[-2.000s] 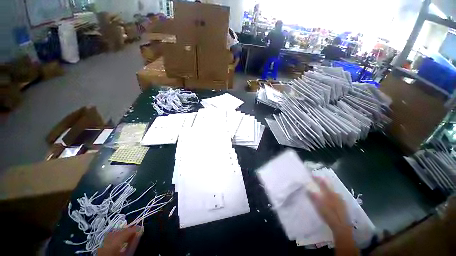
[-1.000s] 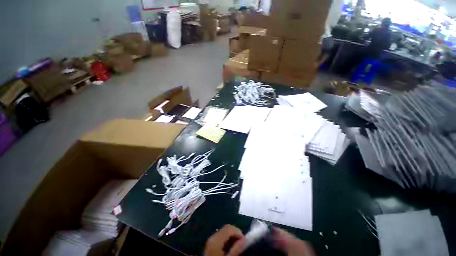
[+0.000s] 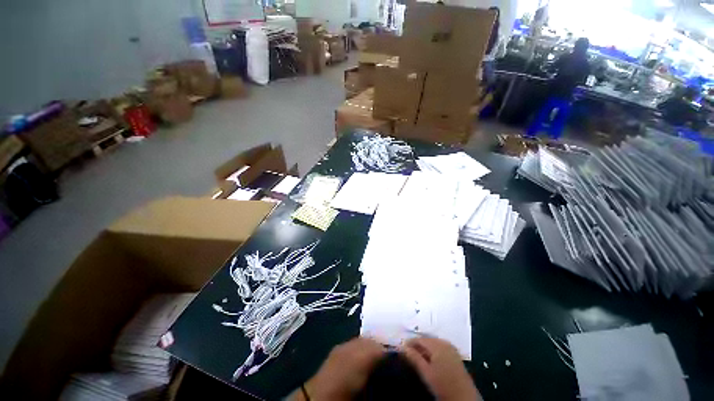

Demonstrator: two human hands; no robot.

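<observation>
My left hand (image 3: pixel 343 370) and my right hand (image 3: pixel 438 366) are close together at the bottom middle, over the lower edge of the nearest white panel (image 3: pixel 415 309). Their fingertips nearly meet at a small, blurred pale spot; what they touch or hold is hidden. The white panels overlap in a long row running away from me. A tangled pile of white cables (image 3: pixel 275 315) lies left of the row, with loose ends toward it. A small stack of panels (image 3: pixel 626 364) lies at the lower right, with thin cable ends showing at its left edge.
Leaning fans of panels (image 3: pixel 626 215) fill the right. A second cable pile (image 3: pixel 381 153) is at the far edge. A yellow sticker sheet (image 3: pixel 315 215) lies left of the row. A large open carton (image 3: pixel 188 223) holding panels stands beside the table. A person (image 3: pixel 574 70) is at the back.
The view has swung left. My right hand has left the right-hand stack and my left hand the cable pile; both have come together, then moved onto the panel edge. The white item between them is now hidden.
</observation>
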